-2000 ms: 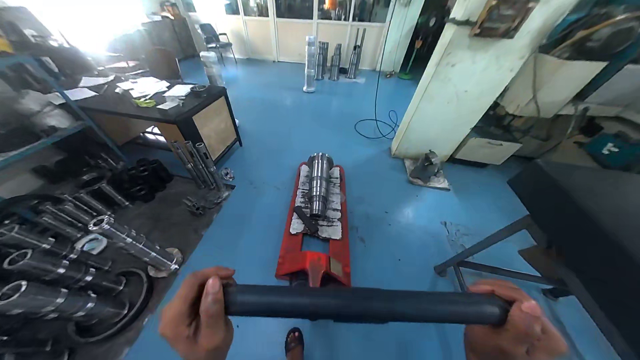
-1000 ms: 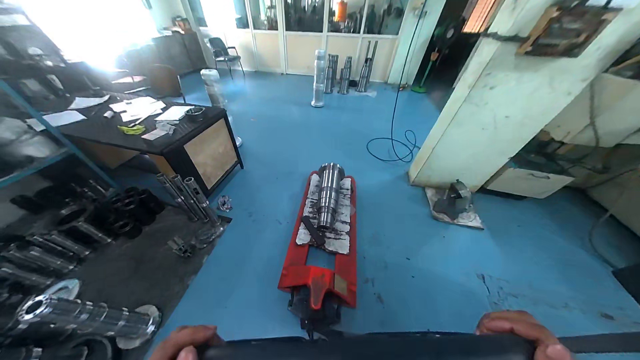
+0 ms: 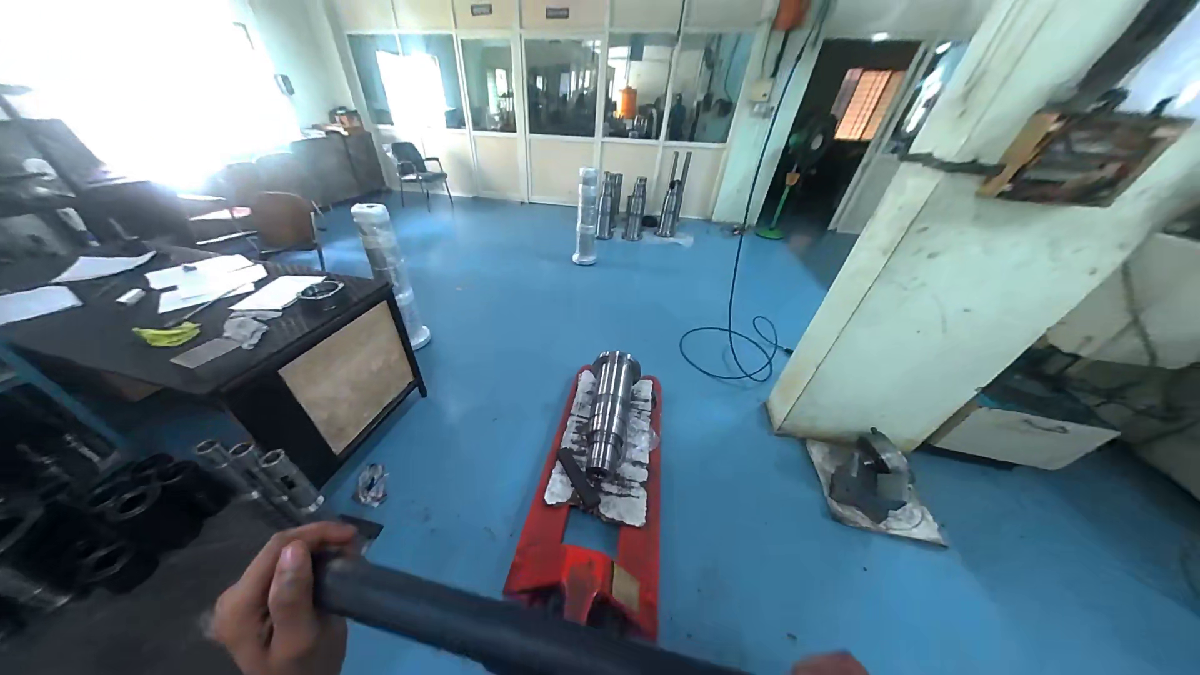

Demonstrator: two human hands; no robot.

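Note:
My left hand is closed around the left end of a dark handlebar, which slants down to the right across the bottom of the view. Only a small part of my right hand shows at the bottom edge, near the bar's right end; its grip is out of frame. Beyond the bar lies a red pallet truck with its forks pointing away. On the forks, a stepped steel shaft rests lengthwise on a dirty white sheet, with a dark bar-shaped piece beside its near end.
A dark desk with papers stands left, wrapped cylinders behind it and metal tubes below. At right are a pillar, a metal part on a sheet and a coiled cable. More shafts stand ahead.
The handlebar was level two seconds ago and now slants down to the right. My right hand has dropped mostly out of view. The pillar and desk appear nearer, and the dark table at right has left view.

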